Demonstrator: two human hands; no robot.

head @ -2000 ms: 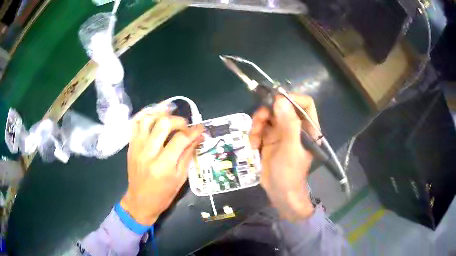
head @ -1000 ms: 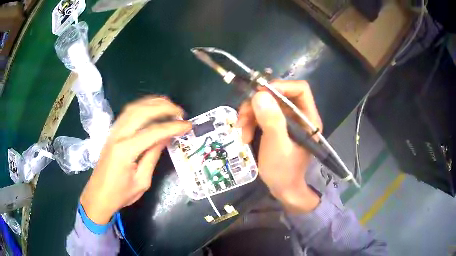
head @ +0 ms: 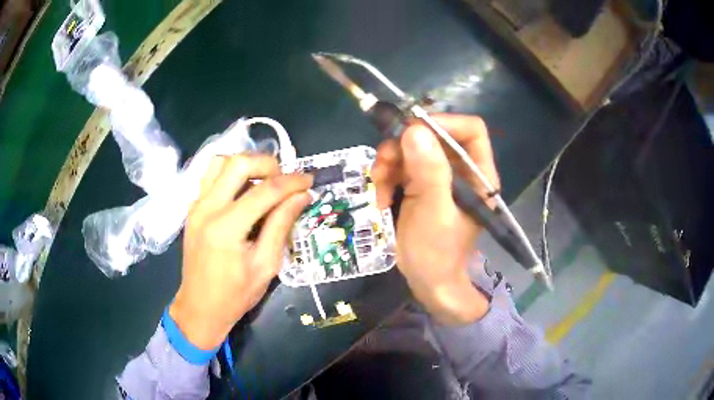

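Observation:
A white housing shell (head: 380,262) with a green circuit board (head: 333,234) and thin wires inside is held between my hands. My left hand (head: 239,234), with a blue wrist strap (head: 188,337), grips its left side, fingertips over the upper left edge. My right hand (head: 434,211) steadies the right side and holds a dark soldering iron (head: 489,215), its tip pointing up and left, away from the board. A white power cord (head: 274,129) loops from the shell's top left into a clear plastic bag (head: 133,223). A brass contact strip (head: 335,319) hangs below the shell on a white wire.
A dark green mat (head: 258,62) lies beneath. A worn pale rail (head: 82,156) separates it from the brighter green belt (head: 35,101) at left, where another bagged unit (head: 78,31) lies. A wooden board (head: 575,66) is at upper right, a black crate (head: 642,195) at right.
My left fingers, lifted at the shell's edge a second ago, now grip its upper left side. The shell has turned more upright and moved up slightly. The cord loop shows again.

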